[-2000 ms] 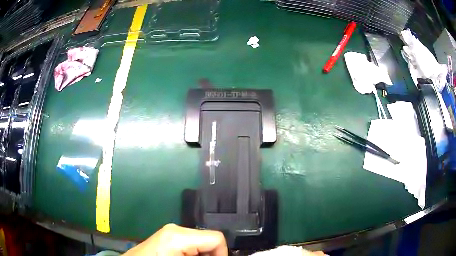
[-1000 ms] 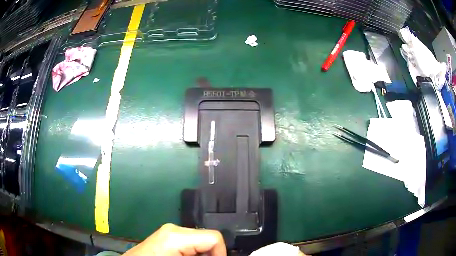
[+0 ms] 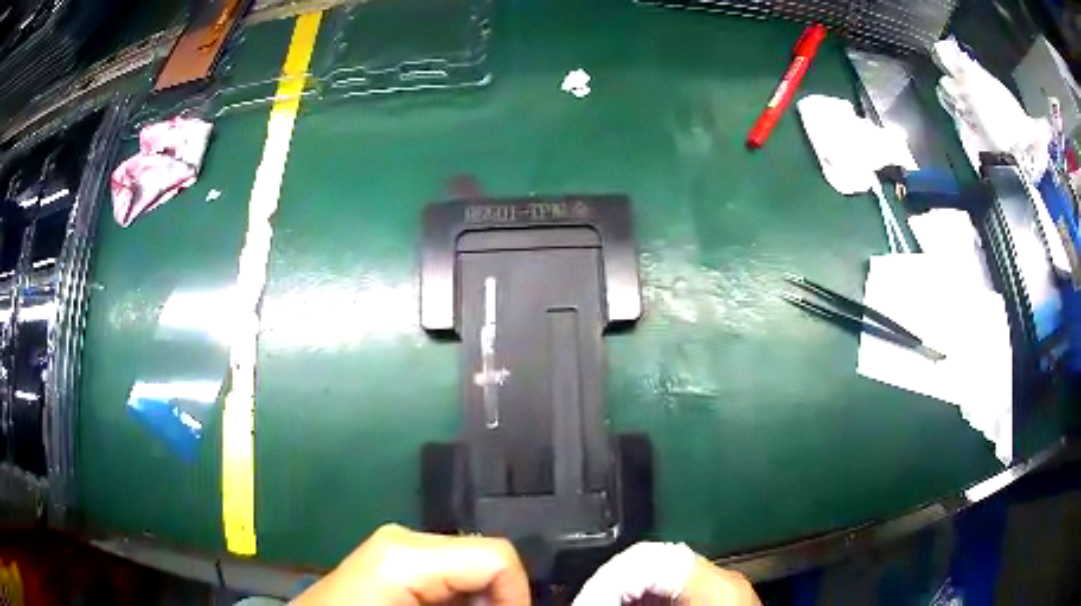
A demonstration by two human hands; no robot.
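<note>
The matte black jig [image 3: 518, 391] lies on the green mat in front of me, its stepped head with an engraved code at the far end. A pale narrow strip lies along its left side. My left hand [image 3: 415, 571] is at the bottom edge, just below the jig, fingers curled and partly cut off. My right hand [image 3: 664, 577] is beside it on the right, with a white covering toward the fingertips, also cut off. The fingertips of both hands are hidden, so I cannot tell whether they hold anything.
Clear trays with black panels [image 3: 36, 272] stand at left. Near the yellow tape [image 3: 241, 414] are a pink-white cloth [image 3: 162, 169] and blue clear scrap [image 3: 168, 417]. A red pen [image 3: 787, 88], black tweezers [image 3: 871, 322] and white wipes [image 3: 954, 379] lie at right. A copper-brown panel [image 3: 198, 47] is at upper left.
The whole view has shifted slightly, so the bench things sit a little further left and up. My right hand shows more, with its white covering more visible. My left hand is nearly unchanged.
</note>
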